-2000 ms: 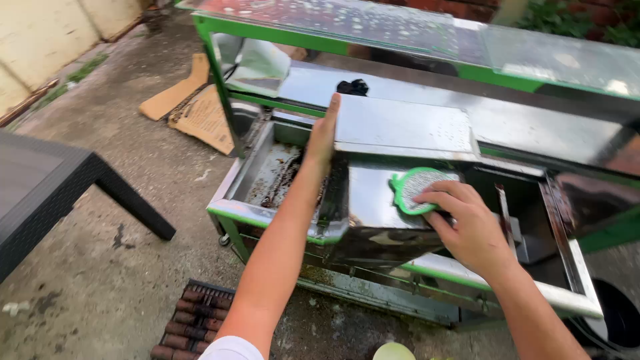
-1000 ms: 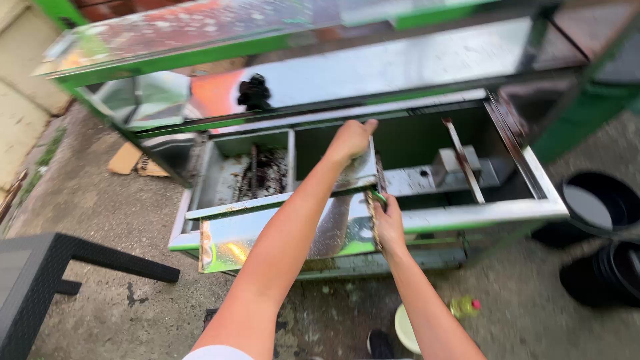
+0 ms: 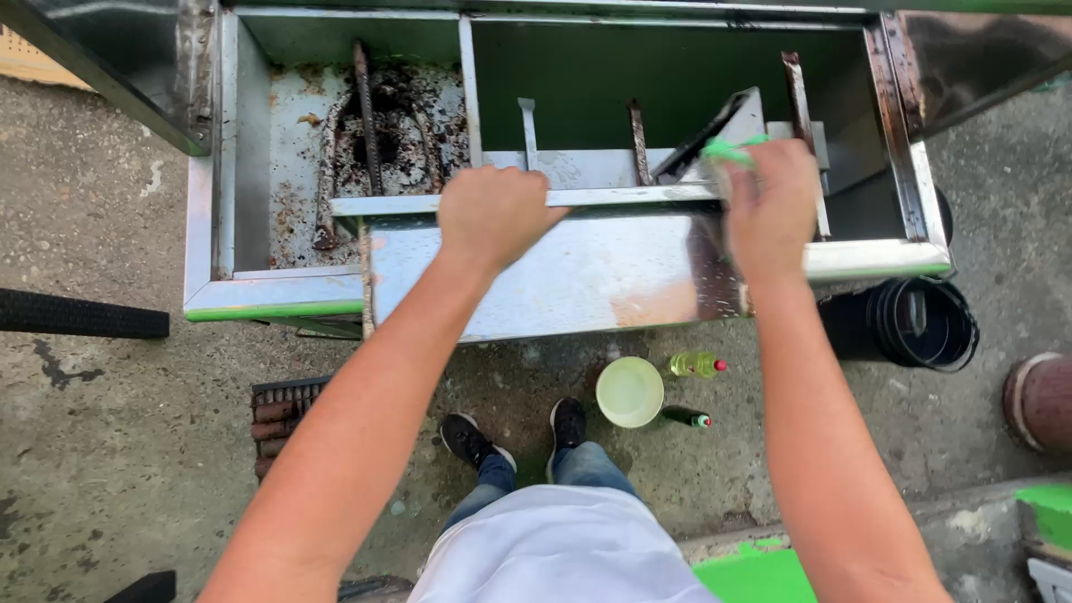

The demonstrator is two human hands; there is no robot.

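A wet stainless steel box-like part point(image 3: 569, 272) rests tilted across the front rim of a metal food cart point(image 3: 276, 289). My left hand point(image 3: 494, 209) is closed over its upper edge, left of the middle. At its right end, my right hand point(image 3: 770, 205) holds a green scrubbing pad point(image 3: 733, 151), mostly hidden by the fingers and blurred. Behind the part, a triangular metal end piece point(image 3: 741, 126) sticks up. The cart's left bay point(image 3: 293, 151) is stained with dark grease and char; rusty metal bars point(image 3: 638, 142) cross the bays.
On the concrete below stand a pale basin point(image 3: 630, 392), a bottle of yellow liquid point(image 3: 697, 364) and a dark green bottle point(image 3: 687, 416). Black buckets point(image 3: 904, 322) are at the right of the cart. A dark table leg point(image 3: 84, 314) is at the left, and a rack with brown rolls point(image 3: 280, 419) lies lower left.
The metal part, upright in the cart two seconds ago, now leans over the front rim. My left hand has shifted along its edge. The view has swung down toward my feet.
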